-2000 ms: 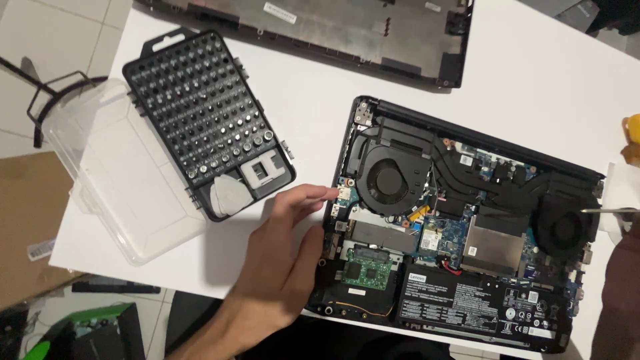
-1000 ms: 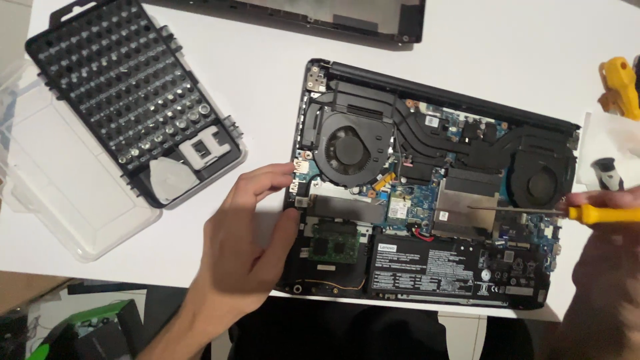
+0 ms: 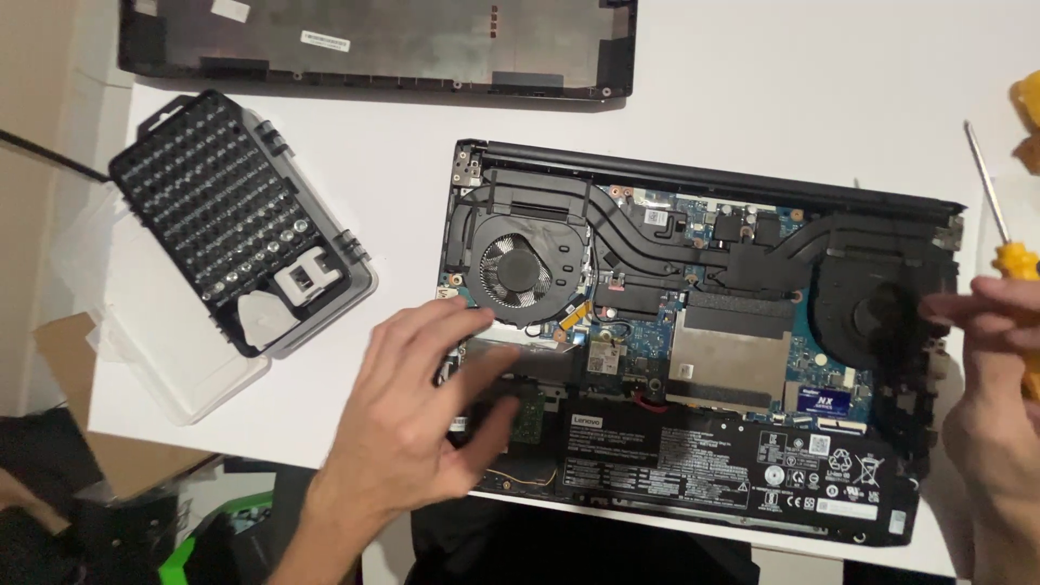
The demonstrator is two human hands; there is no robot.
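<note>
An opened Lenovo laptop base (image 3: 731,341) lies on a white table, its left fan (image 3: 520,268), heat pipes, circuit board and battery (image 3: 699,455) exposed. Over its lower left part, near the small green board (image 3: 530,418), is my left hand (image 3: 422,398), fingers apart and holding nothing. At the right edge my right hand (image 3: 995,366) holds a screwdriver with a yellow handle (image 3: 1016,260); the metal shaft points up, away from the laptop. Part of this hand is cut off by the frame's edge. The right fan (image 3: 877,317) lies in shadow.
A bit set in a black case (image 3: 361,280) with a clear lid (image 3: 199,390) lies at left. Behind the laptop is its removed bottom cover (image 3: 406,49). Yellow objects (image 3: 1025,106) sit at the far right. A cardboard piece (image 3: 97,390) and a green-edged object (image 3: 183,552) are at lower left.
The screwdriver was over the laptop's metal plate a second ago; it now points up beyond the laptop's right side. My left hand's fingers have come over the laptop's lower left part.
</note>
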